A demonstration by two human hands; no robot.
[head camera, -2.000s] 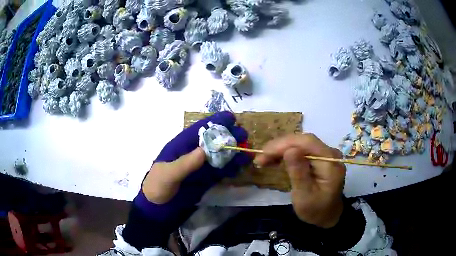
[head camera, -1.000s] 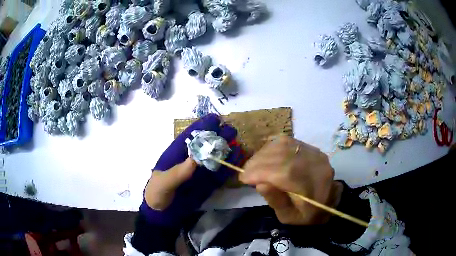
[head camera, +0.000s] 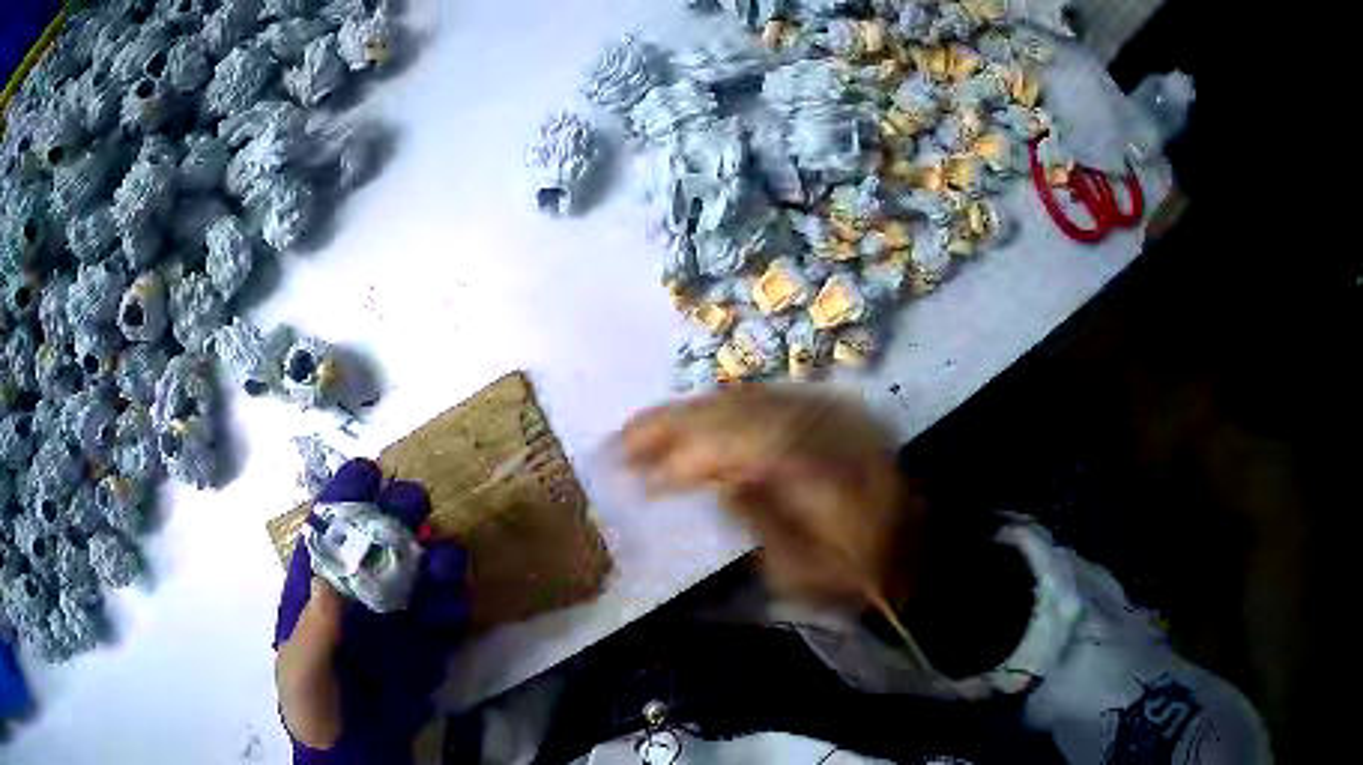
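My left hand (head camera: 374, 598), in a purple glove with a bare thumb, holds a hollow grey part (head camera: 363, 555) above the cardboard pad's left side. Pale patches show inside the part's opening. My right hand (head camera: 785, 471) is bare and blurred by motion, right of the cardboard pad (head camera: 493, 501). The thin glue stick (head camera: 892, 616) sticks out below its palm toward the sleeve; its other end is hidden. A bit of red shows beside the gloved fingers. The pile of grey-and-yellow parts (head camera: 834, 302) lies beyond my right hand.
A large pile of hollow grey parts (head camera: 142, 314) covers the left of the white table (head camera: 449, 254). One grey part (head camera: 562, 157) lies apart near the right pile. Red loop handles (head camera: 1087, 202) lie at the right table edge. A blue edge shows at the far left.
The view has swung to the right. My right hand has left the grey part, taking the stick's tip off it, and moved toward the grey-and-yellow pile. My left hand still holds the part.
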